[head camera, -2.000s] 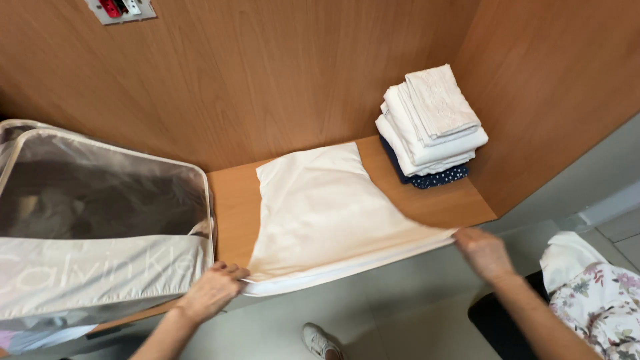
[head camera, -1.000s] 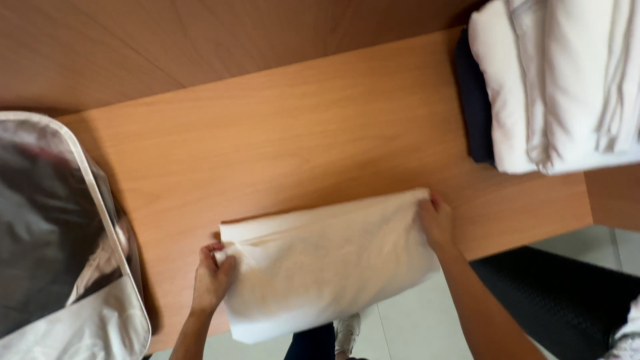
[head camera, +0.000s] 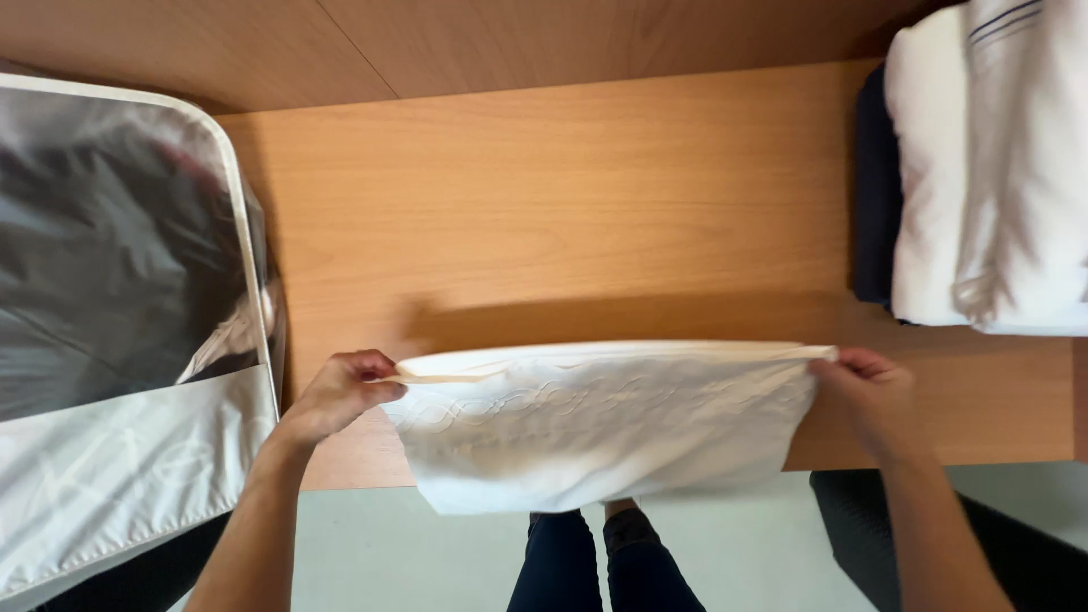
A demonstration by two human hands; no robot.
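Note:
A folded white cloth (head camera: 595,425) with an embossed wavy band hangs between my hands, over the near edge of the wooden shelf. My left hand (head camera: 344,393) pinches its upper left corner between thumb and fingers. At the upper right corner, my right hand (head camera: 867,391) grips the cloth; motion blurs that hand a little. The lower part of the cloth drops past the shelf edge, and its upper edge casts a shadow on the wood.
The wooden shelf (head camera: 561,204) runs below a wood back panel (head camera: 510,42). On the left stands a storage bag (head camera: 102,255) with a clear top and white fabric side. Folded white textiles (head camera: 1003,187) rest over a dark blue one (head camera: 878,187) at right. Dark objects stand below the shelf.
The white cloth, spread on the shelf two seconds ago, is now folded smaller and held up between both hands at the near edge. The view has moved much closer to the shelf.

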